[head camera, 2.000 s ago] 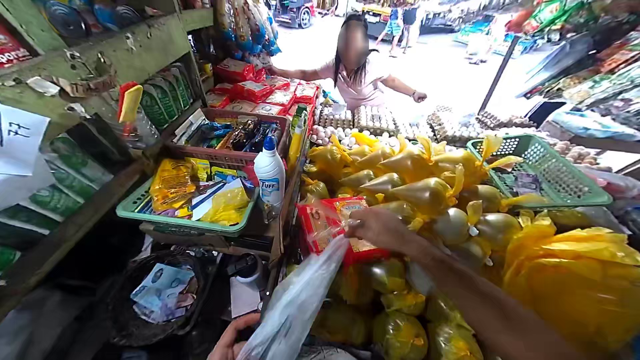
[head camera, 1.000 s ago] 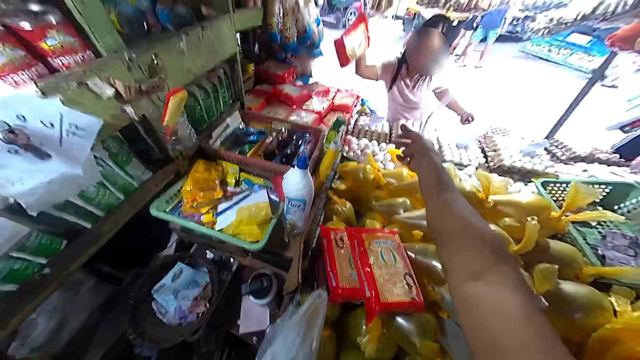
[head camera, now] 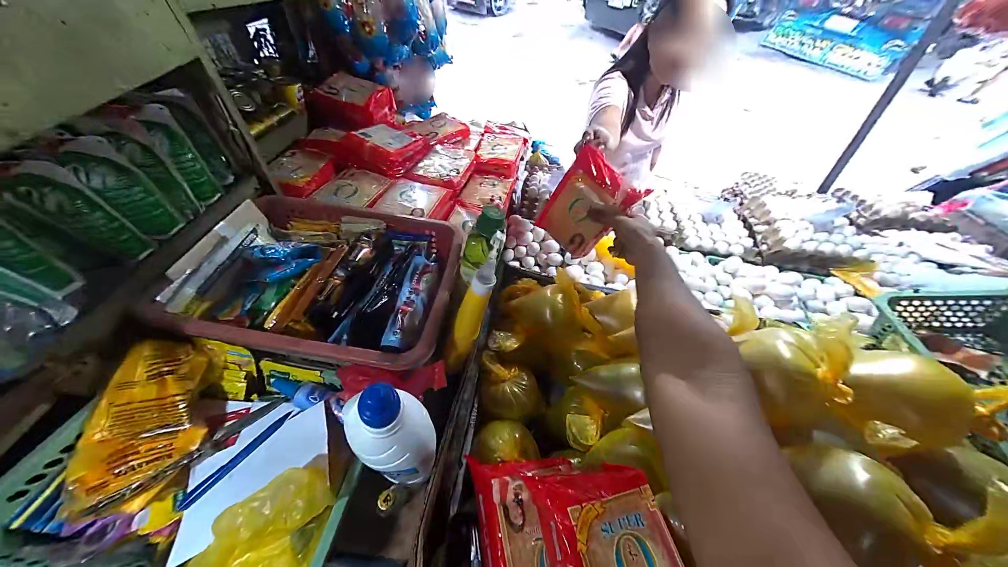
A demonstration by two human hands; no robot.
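My right hand (head camera: 626,232) reaches forward over the yellow bags and holds the near side of a red plastic noodle packet (head camera: 579,209). A person in a light pink top (head camera: 634,130) has a hand on the packet's top edge, so both of us touch it. Below my forearm, two more red packets (head camera: 579,516) lie side by side at the bottom of the view, against tied yellow plastic bags (head camera: 618,386). My left hand is out of view.
A brown basket of sachets and toothpaste (head camera: 295,350), a green basket (head camera: 59,449) and a white bottle with a blue cap (head camera: 390,433) stand left. Stacked red packets (head camera: 417,197) lie behind. Trays of white eggs (head camera: 732,283) spread beyond the bags, near a green crate (head camera: 945,299).
My right hand, empty one second ago, now grips the packet that the person held up. The person's packet has come lower, toward me. My left hand, visible two seconds ago, is out of view.
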